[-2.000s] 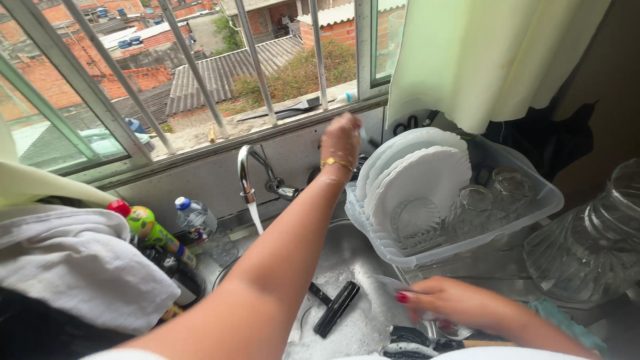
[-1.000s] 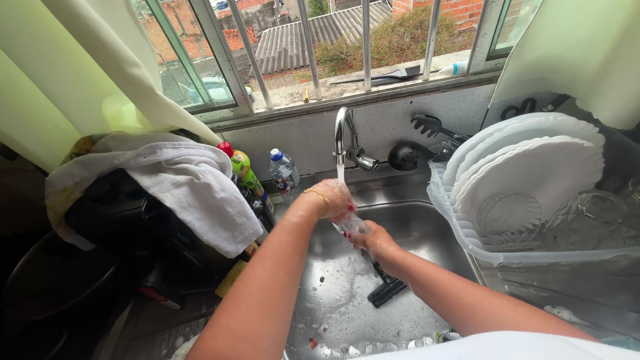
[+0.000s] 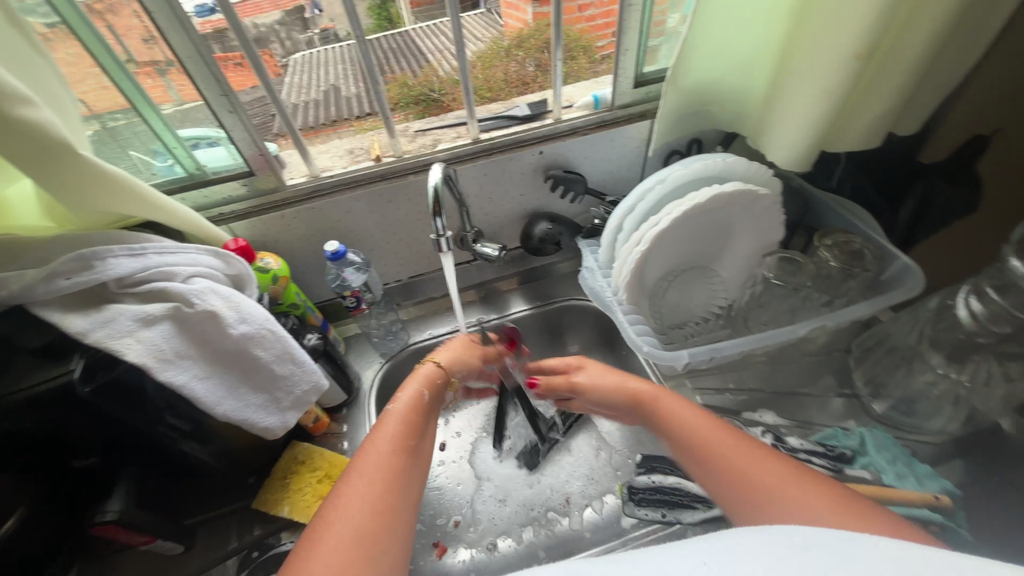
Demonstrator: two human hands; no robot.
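Water runs from the chrome faucet [image 3: 445, 208] over the stainless steel sink [image 3: 512, 512]. Under the stream, my left hand [image 3: 468, 364] is closed around the upper part of dark, slender utensils [image 3: 524, 412], blurred by motion. Their black ends point down into the soapy basin; what kind they are cannot be told. My right hand [image 3: 588, 390] is just right of them, fingers extended toward the utensils, its grip unclear. A slotted black-and-white soapy utensil [image 3: 668, 488] lies on the sink's right edge, partly behind my right forearm.
Right of the sink, a clear plastic dish rack [image 3: 752, 348] holds white plates [image 3: 704, 240] and glasses. A yellow sponge [image 3: 300, 480], a plastic bottle [image 3: 364, 296] and a white towel [image 3: 176, 328] are at left. A black ladle [image 3: 550, 234] rests by the wall; a large glass vessel [image 3: 928, 368] stands far right.
A second ago both hands held a clear object under the water; now dark utensils are at my left hand. Two seconds ago my left hand was reaching behind the faucet's right side.
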